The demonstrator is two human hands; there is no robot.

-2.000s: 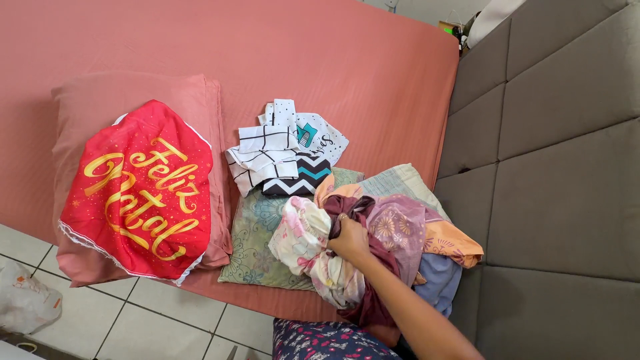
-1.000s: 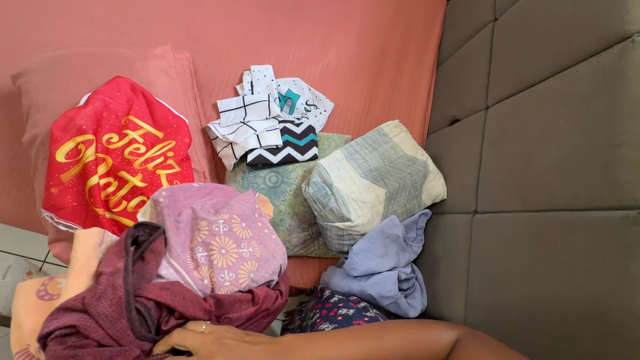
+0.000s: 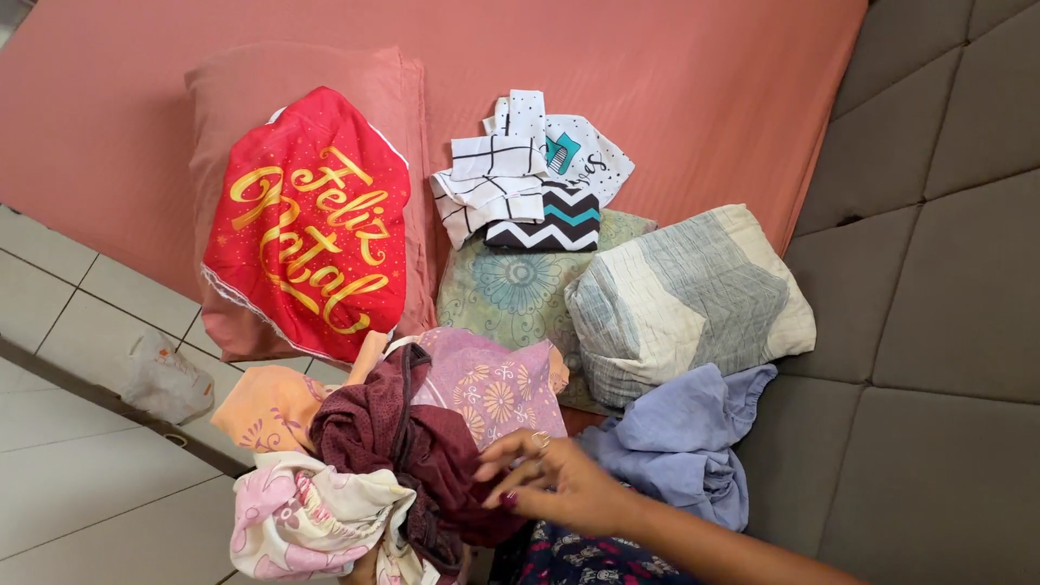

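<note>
My left hand [image 3: 361, 569] shows only in part at the bottom, beneath the bundle it holds. That bundle has a maroon cloth [image 3: 439, 455], a white and pink printed cloth [image 3: 317, 516], an orange cloth [image 3: 268, 406] and a pink-purple cloth with flower prints [image 3: 496, 390]. My right hand [image 3: 544, 479], with a ring and dark nail polish, hovers by the maroon cloth, fingers apart and nothing in them. To its right lie a crumpled blue cloth [image 3: 682, 439] and a folded grey and cream cloth [image 3: 699, 301]. Below it is dark printed fabric [image 3: 593, 561].
A bed with a salmon sheet [image 3: 691, 65] bears a pillow [image 3: 309, 65] under a red cloth with gold lettering [image 3: 325, 227]. Black and white printed cloths [image 3: 496, 187] lie above a green patterned cushion [image 3: 504, 284]. A padded grey panel [image 3: 951, 301] stands right; a plastic bag [image 3: 166, 382] lies left.
The bundle has moved left from in front of the blue cloth, uncovering the grey and cream cloth. My right hand has let go of the bundle and now stands apart at its right.
</note>
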